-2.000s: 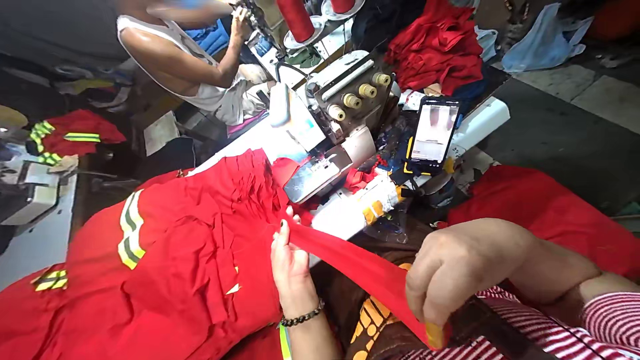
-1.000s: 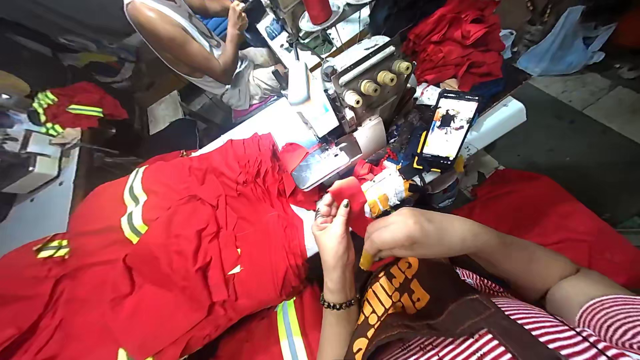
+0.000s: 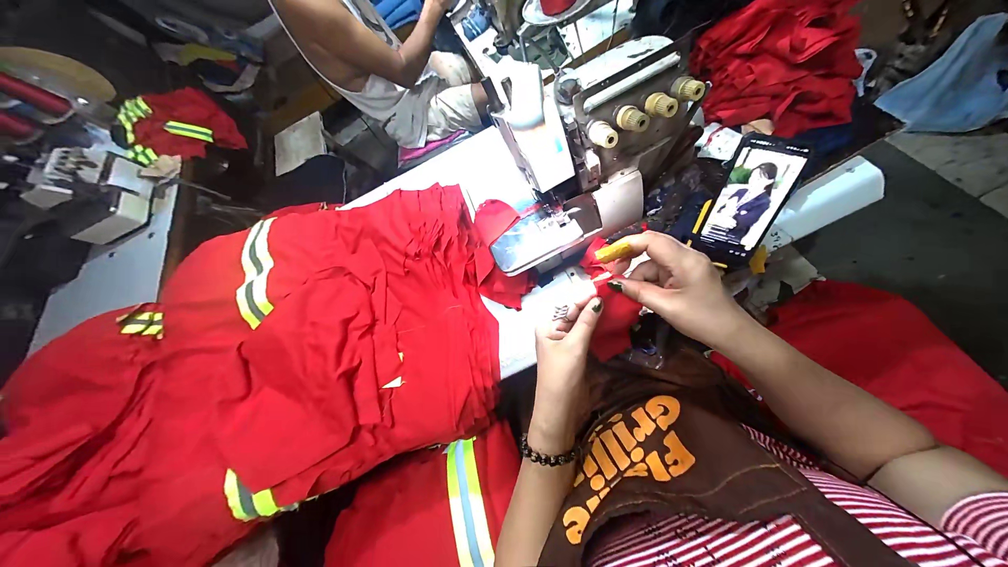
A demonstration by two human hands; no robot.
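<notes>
My left hand, with a ring and a beaded bracelet, has thumb and finger pinched at the edge of a small red fabric piece. Just right of it, my right hand grips the same piece between thumb and forefinger; a yellow covering wraps one fingertip. Both hands are in front of an industrial overlock sewing machine, whose plate has red fabric beside it. Left of the hands lies a large heap of red garments with yellow and grey reflective strips.
A phone with a lit screen stands right of the machine. Behind it is a red fabric pile. Another person sits beyond the machine. A second sewing machine is at the left, and more red cloth lies at the right.
The long red strip first stretched between my hands is no longer held out. My right hand has moved up toward the machine, and both hands are now close together at a small red piece.
</notes>
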